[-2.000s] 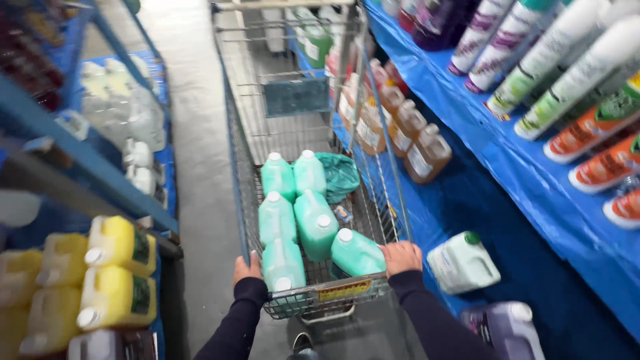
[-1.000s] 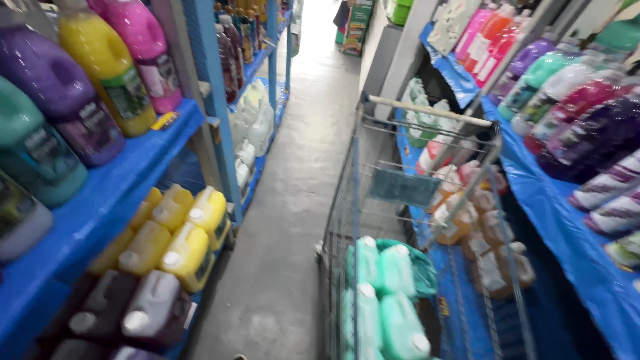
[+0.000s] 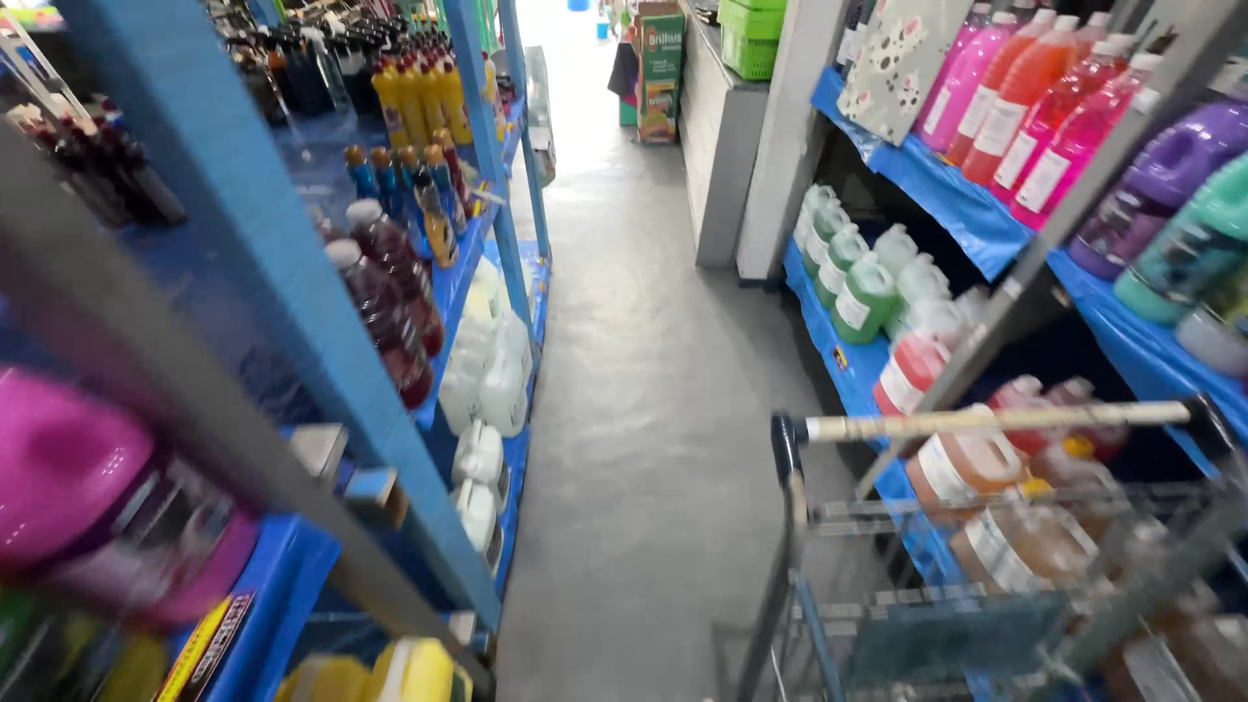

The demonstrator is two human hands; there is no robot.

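Neither of my hands shows in the head view now. A wire shopping cart (image 3: 809, 624) stands at the lower right, with its pale handle bar (image 3: 994, 421) across the top and a grey-blue panel (image 3: 955, 639) below it. The part of the cart where the teal jugs lay in the earlier frames is out of view. Beside the cart, brown jugs (image 3: 1024, 546) and a red jug (image 3: 912, 370) sit on the low right shelf.
A grey floor aisle (image 3: 653, 390) runs ahead between shelves. Blue metal uprights (image 3: 283, 263), dark red bottles (image 3: 385, 292) and white jugs (image 3: 478, 453) line the left. Pink and red bottles (image 3: 1033, 117) and green jugs (image 3: 863, 297) fill the right; a grey counter (image 3: 726, 146) stands beyond.
Two seconds ago both hands were at the near end of the cart; they have since left view. The view has swung up and left, and the cart now shows only at the lower right.
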